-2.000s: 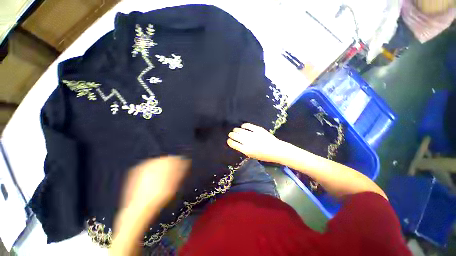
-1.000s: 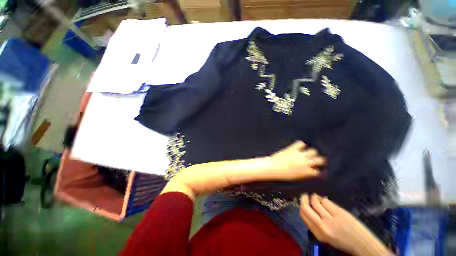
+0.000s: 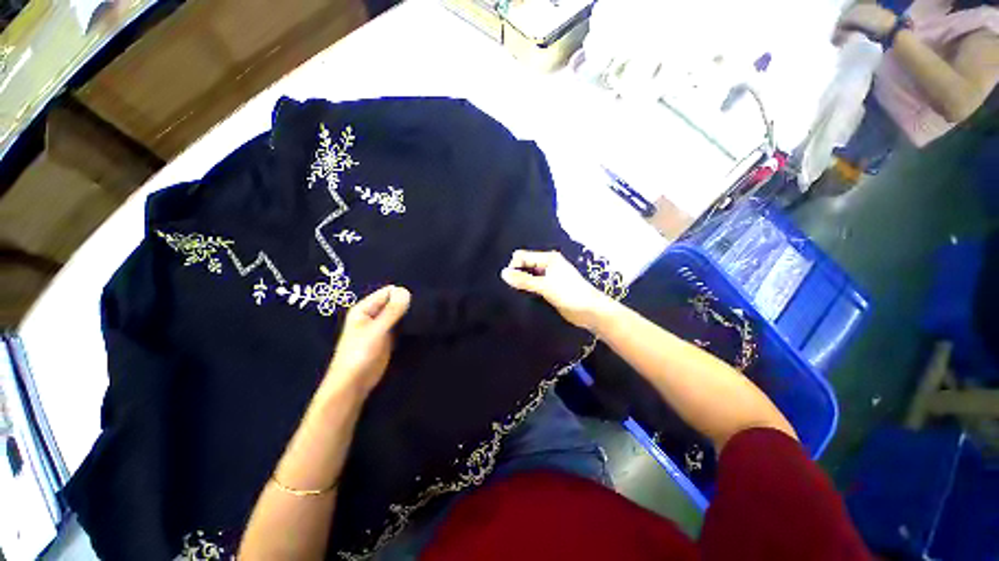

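Observation:
A black top (image 3: 438,208) lies spread on the white table, with cream-gold neckline embroidery (image 3: 332,292) at upper left and a scalloped embroidered hem (image 3: 479,460) nearest my body. My left hand (image 3: 370,329) is on the top's body just below the neckline embroidery, its thumb and fingers pinched together on the fabric. My right hand (image 3: 548,283) is to its right, also pinched on the fabric, nearer the hem's right end. Dark cloth spans the gap between the hands. The exact folds under the fingertips are hard to see.
A blue bin (image 3: 816,411) stands right of the table with a black embroidered piece (image 3: 718,329) in it. Dark pens (image 3: 630,194) lie on the table's right part. Cardboard boxes (image 3: 175,66) stand beyond the table at upper left. Another person's arm (image 3: 931,66) shows at upper right.
The view has swung round to the right. My hands have moved from near the hem up onto the top's body. My left arm no longer reaches across, and the hands are farther apart.

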